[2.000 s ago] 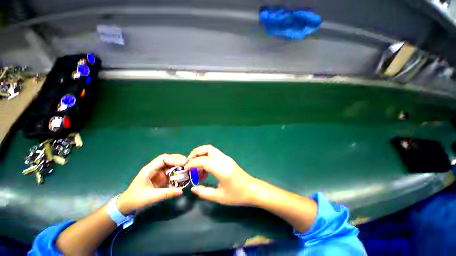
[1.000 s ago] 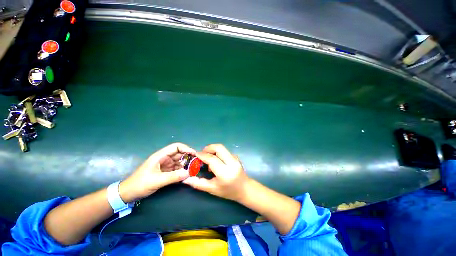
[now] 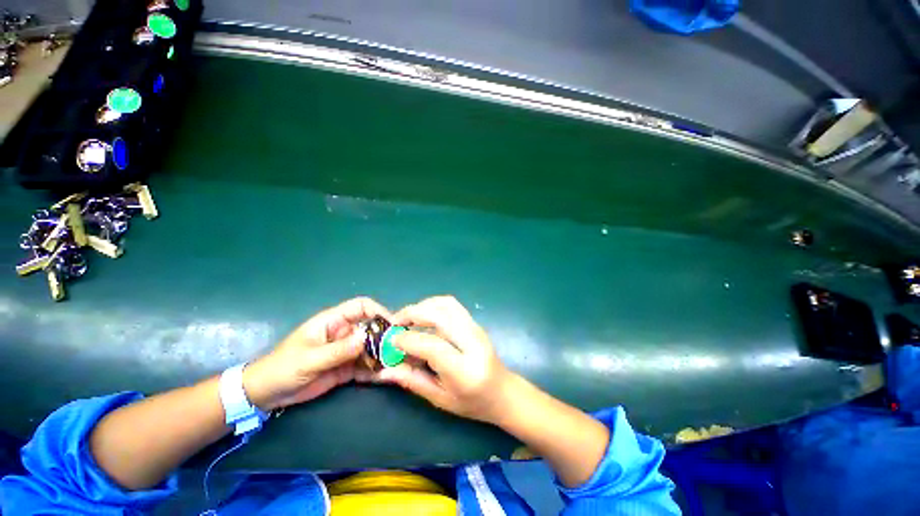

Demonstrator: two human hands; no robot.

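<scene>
My left hand [image 3: 308,358] and my right hand [image 3: 454,361] meet over the bench near its front edge. Between their fingertips is a small round piece: a green-faced disc [image 3: 392,346] on the right side and a dark, shiny metal part [image 3: 374,341] on the left side. My left fingers are on the metal part, my right fingers on the disc. Whether the two are joined cannot be told. A pale blue-white strap [image 3: 238,400] with a thin cord is around my left wrist.
A black compartment tray [image 3: 61,151] with bright discs stands at left. A heap of metal fittings [image 3: 86,234] lies in front of it. Another black tray [image 3: 835,323] is at right, with a shiny part [image 3: 802,238] behind it. A grey partition [image 3: 484,50] runs behind. Blue clothing [image 3: 857,454] shows lower right.
The view has tilted down and shifted. The disc face between my hands, and those in the tray, show different colours from before. My hands stay together, with the fingers slightly shifted around the piece.
</scene>
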